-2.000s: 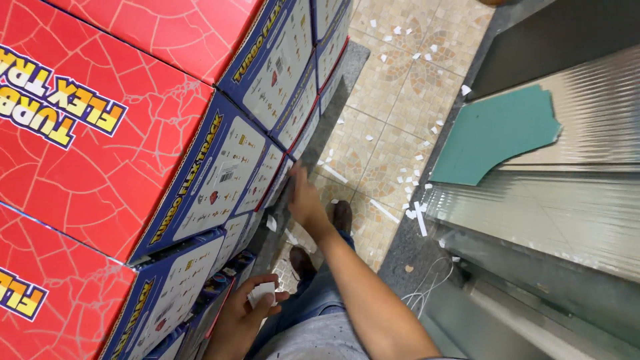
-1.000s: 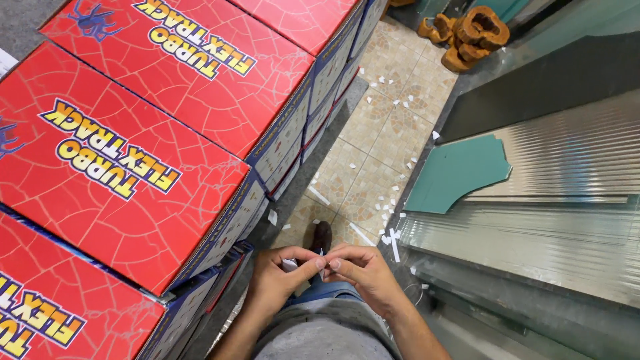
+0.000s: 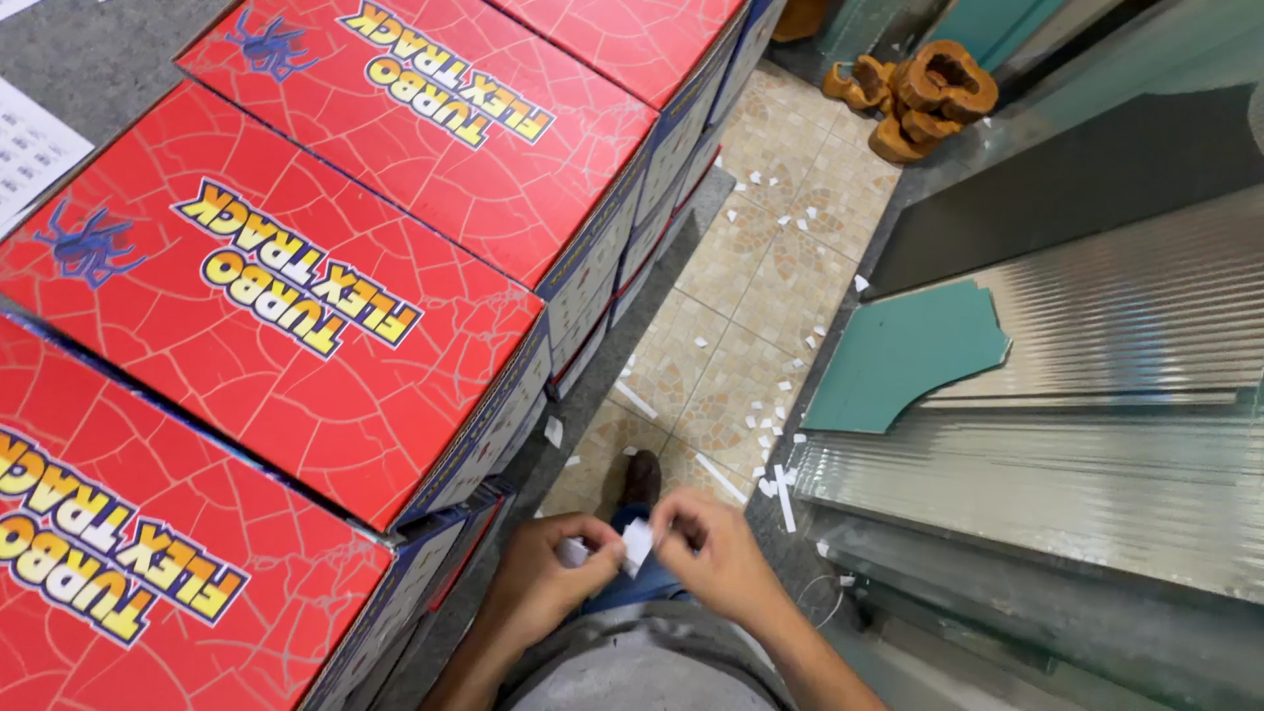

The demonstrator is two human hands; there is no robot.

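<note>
My left hand [image 3: 568, 573] pinches a small piece of white paper [image 3: 637, 545] between thumb and forefinger, with more white paper partly hidden in its palm. Just to the right, my right hand [image 3: 703, 553] has its fingers curled at the paper's right edge; whether they grip it is unclear. Both hands are in front of my grey shirt, above my jeans and a brown shoe [image 3: 642, 478]. To the left are stacked red toy cartons [image 3: 326, 415] with blue sides and a spider picture on top.
White paper scraps [image 3: 719, 478] litter the tiled floor [image 3: 750, 306]. Along the right lean ribbed glass sheets [image 3: 1047, 474] and a broken green panel [image 3: 904, 355]. Brown wooden pieces [image 3: 943, 84] lie at the far end. A printed sheet [image 3: 35, 148] is at the upper left.
Two seconds ago my right hand was reaching to the cartons' side; it has come back beside my left hand. Since one second ago the hands have parted slightly, showing the white paper. The view has shifted.
</note>
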